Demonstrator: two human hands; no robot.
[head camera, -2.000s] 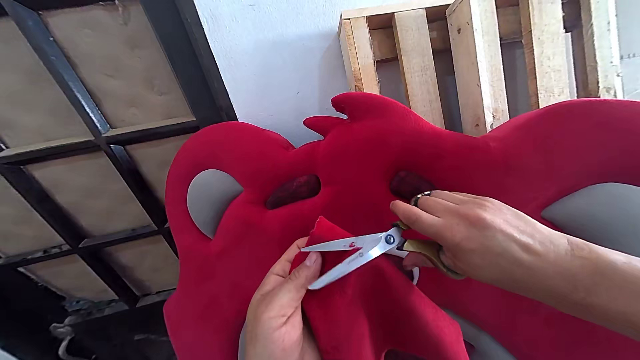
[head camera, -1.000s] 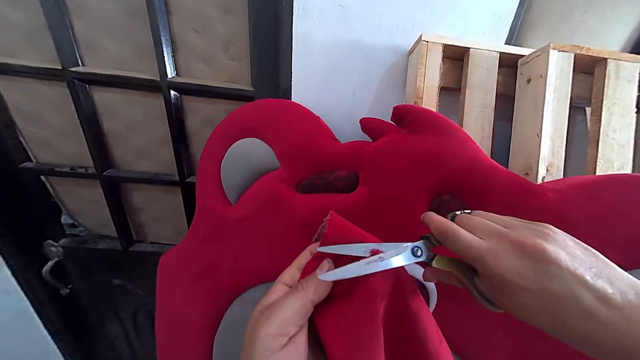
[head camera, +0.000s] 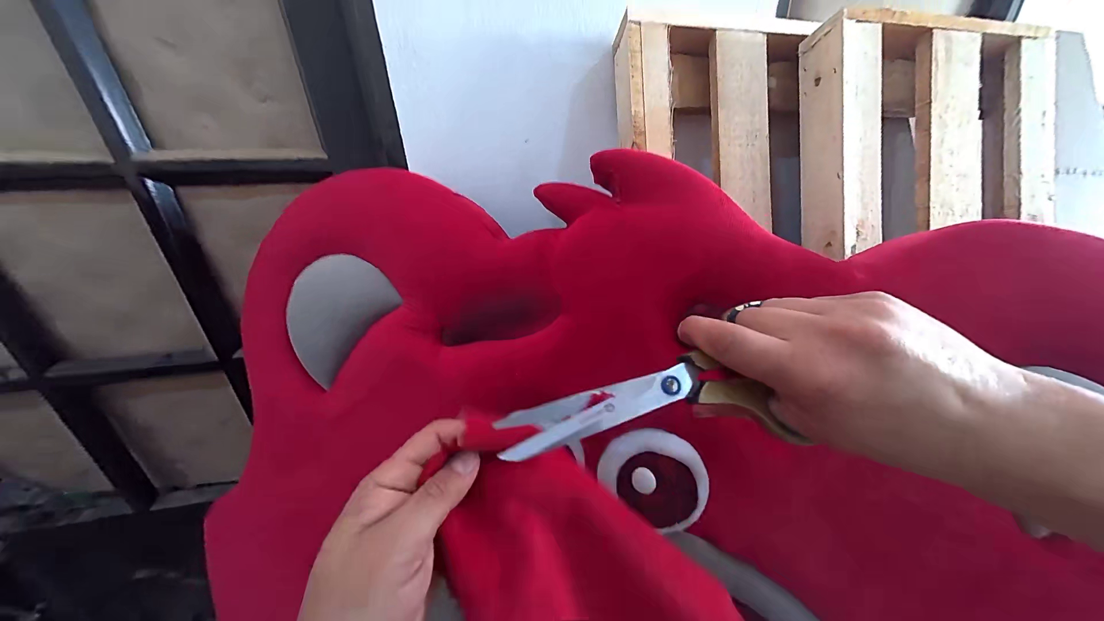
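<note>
My right hand (head camera: 828, 371) grips the handles of metal scissors (head camera: 604, 410), whose blades point left and stand slightly apart. Between the blade tips lies the edge of a red cloth piece (head camera: 569, 526). My left hand (head camera: 414, 500) pinches that cloth by its upper edge, just left of the tips. Behind both hands is a big red plush animal head (head camera: 638, 259) with grey-lined ears, dark brow patches and a round eye (head camera: 655, 483) edged in white. A ring is on a finger of my right hand. The cloth hides part of the plush face.
A dark metal frame with tan panels (head camera: 216, 86) stands on the left. Slatted wooden crates (head camera: 841, 129) are at the upper right, behind the plush head. Between them shows a pale wall (head camera: 500, 86).
The scissor blades have come closer together, with the cloth edge now between their tips. The eye on the plush face has come into sight. The view has shifted.
</note>
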